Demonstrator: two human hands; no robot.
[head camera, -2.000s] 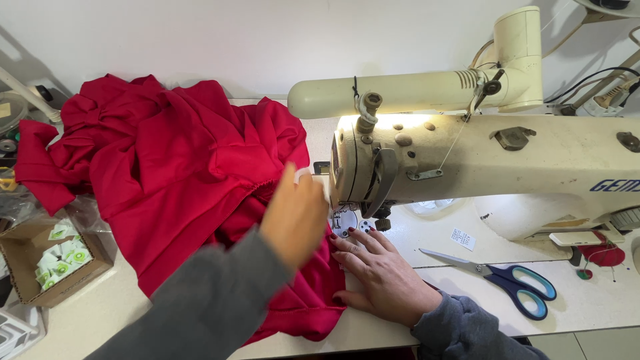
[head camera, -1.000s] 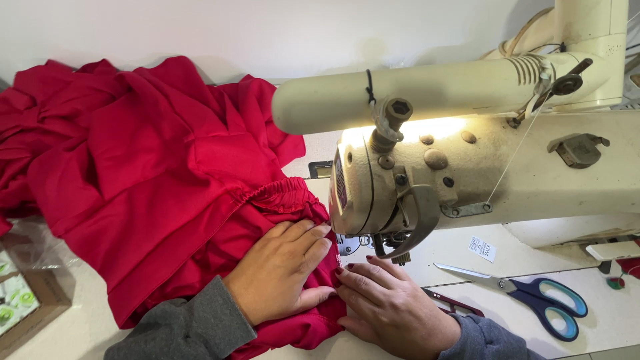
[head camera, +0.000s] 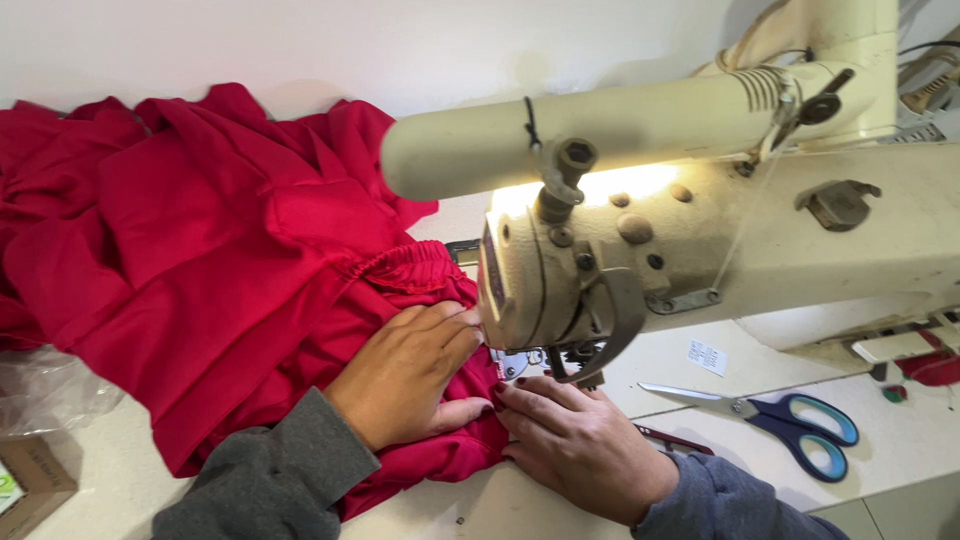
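Red fabric (head camera: 217, 277) lies bunched to the left of the sewing machine (head camera: 720, 240), with a gathered band (head camera: 412, 266) across it. My left hand (head camera: 416, 375) rests flat on the fabric beside the machine's head, fingers slightly spread, pressing it down. My right hand (head camera: 574, 442) touches the fabric's right edge with its fingertips, just in front of the presser foot area, with its palm over the table. The needle is hidden behind the machine's head and lever. A small white tag (head camera: 500, 367) or stitched mark shows at the fabric edge near the metal needle plate (head camera: 521, 361).
Scissors with blue handles (head camera: 795, 427) lie right of my right hand, near a dark red narrow tool (head camera: 671, 439). A small printed label (head camera: 707, 357) is on the machine bed. A cardboard box (head camera: 37, 480) and clear plastic (head camera: 52, 390) are at the left edge.
My left hand, raised beside the machine's head two seconds ago, has come down onto the fabric. My right hand has stayed near the needle area. The view has moved closer.
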